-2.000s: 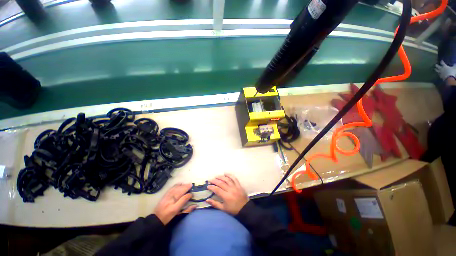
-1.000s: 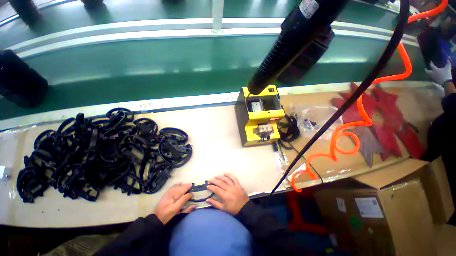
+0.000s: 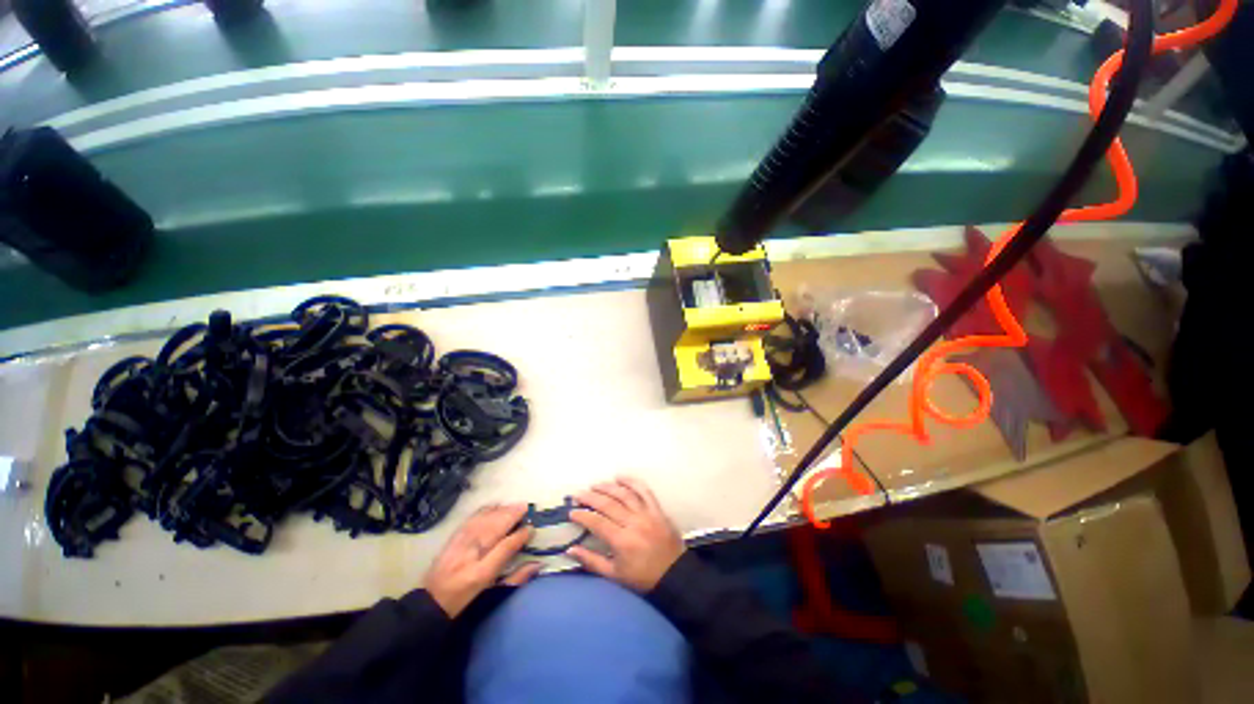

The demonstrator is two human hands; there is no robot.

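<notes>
A black curved handle [image 3: 553, 517] lies at the bench's front edge, held at both ends. My left hand [image 3: 481, 556] holds its left end and my right hand [image 3: 626, 531] holds its right end. Both hands are bare. A tangled pile of black handles [image 3: 282, 426] lies to the left. The black electric screwdriver [image 3: 832, 131] hangs at a slant, its lower end over the yellow-and-black screw feeder [image 3: 715, 319]. Part of the held handle is hidden by the fingers.
A black housing [image 3: 72, 213] is on the green belt [image 3: 413, 172]. An orange coiled hose [image 3: 983, 337] and black cable [image 3: 949, 310] hang at right. Red pieces [image 3: 1066, 330], a clear bag [image 3: 869, 327] and an open carton [image 3: 1059, 578] are at right. Another person's dark sleeve [image 3: 1210, 316] shows far right.
The housing on the belt has shifted right. The hanging screwdriver has swung slightly. The other person's gloved hand at far right has moved down toward the bench. My hands have not visibly moved.
</notes>
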